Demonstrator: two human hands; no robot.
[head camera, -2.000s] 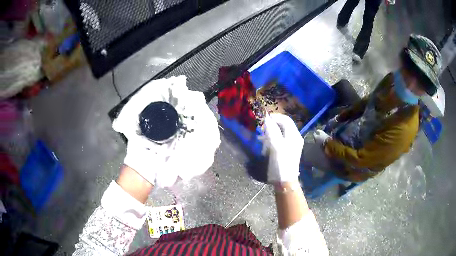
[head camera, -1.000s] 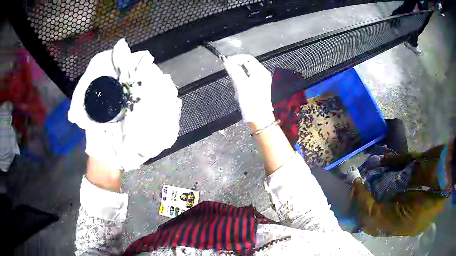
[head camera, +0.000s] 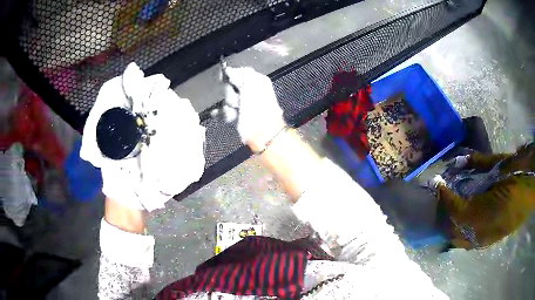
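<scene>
My gloved left hand (head camera: 124, 181) holds a round paint pot (head camera: 117, 133) with glossy black paint inside. A crumpled white rag (head camera: 173, 140) with black spots is wrapped around the pot. My gloved right hand (head camera: 253, 108) pinches a thin dark touch-up brush (head camera: 225, 71), its tip up beside the lower frame edge (head camera: 202, 60) of a black perforated mesh panel (head camera: 188, 29). I cannot tell whether the tip touches the frame. The fingers of my left hand are mostly hidden by the rag.
A second long mesh panel (head camera: 352, 55) runs behind my right hand. A blue crate (head camera: 437, 99) of small dark parts, with red-black cloth (head camera: 349, 117) on its rim, stands right. A person in a mustard sleeve (head camera: 493, 205) sits beside it. A printed card (head camera: 230, 233) lies low.
My right hand moved from over the crate up to the upper panel, then left along its frame edge. The pot moved left and the view shifted. The mesh panel fills more of the upper left.
</scene>
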